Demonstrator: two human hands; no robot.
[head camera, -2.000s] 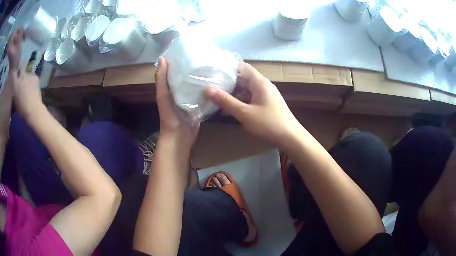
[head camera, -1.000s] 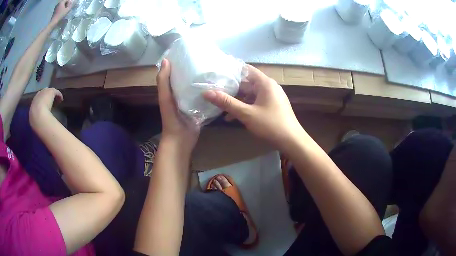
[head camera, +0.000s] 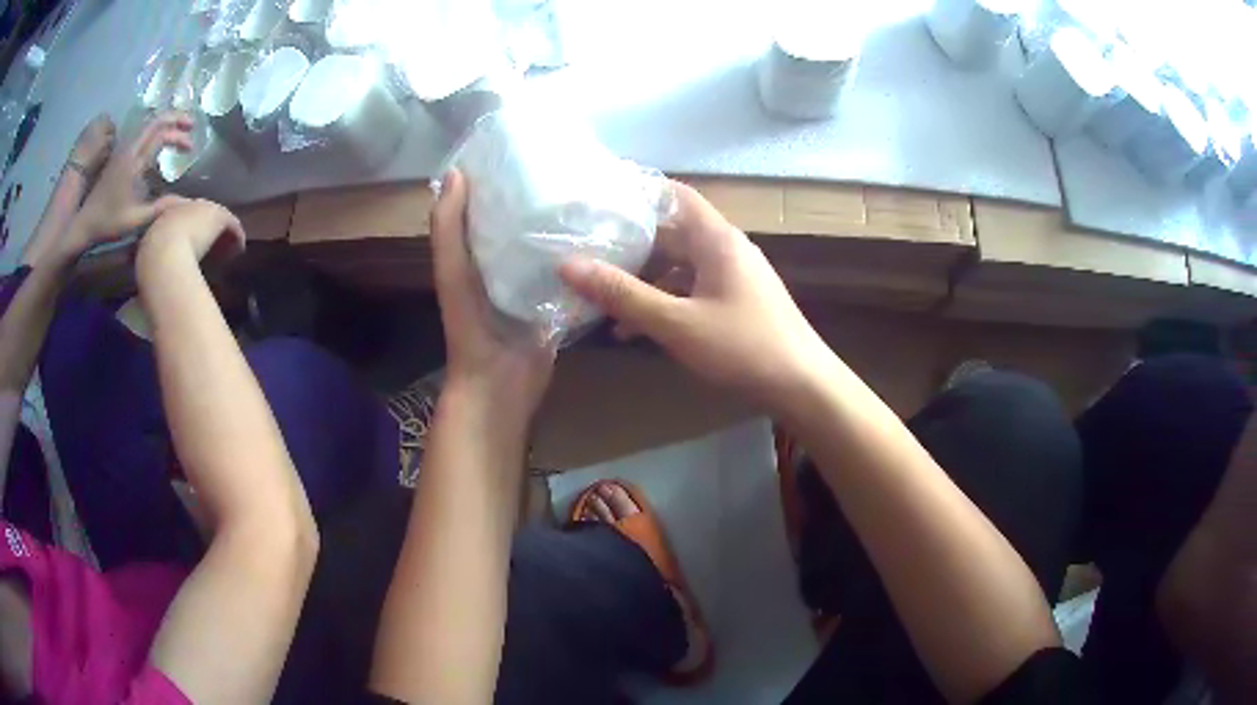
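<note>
A white cup or stack of nested cups (head camera: 552, 227) in crinkled clear film is held up in front of the table's near edge; I cannot tell how many cups it is. My left hand (head camera: 483, 296) holds it from the left and below, thumb along its side. My right hand (head camera: 703, 289) holds its right side, thumb on the film over the front, other fingers partly hidden behind. Loose film gathers at its lower end near my left palm.
Bagged white cups (head camera: 338, 99) stand in rows at the table's left, a white stack (head camera: 806, 76) at centre right, more cups (head camera: 1068, 80) at right. Brown cartons (head camera: 869, 214) edge the table (head camera: 910, 145). A neighbour in pink (head camera: 83, 627) sits close left; another person's leg is at right.
My hands and the wrapped cup have barely moved; the film has shifted slightly. The neighbour's far arm has drawn back from the cups, and both their hands are now together near the table edge.
</note>
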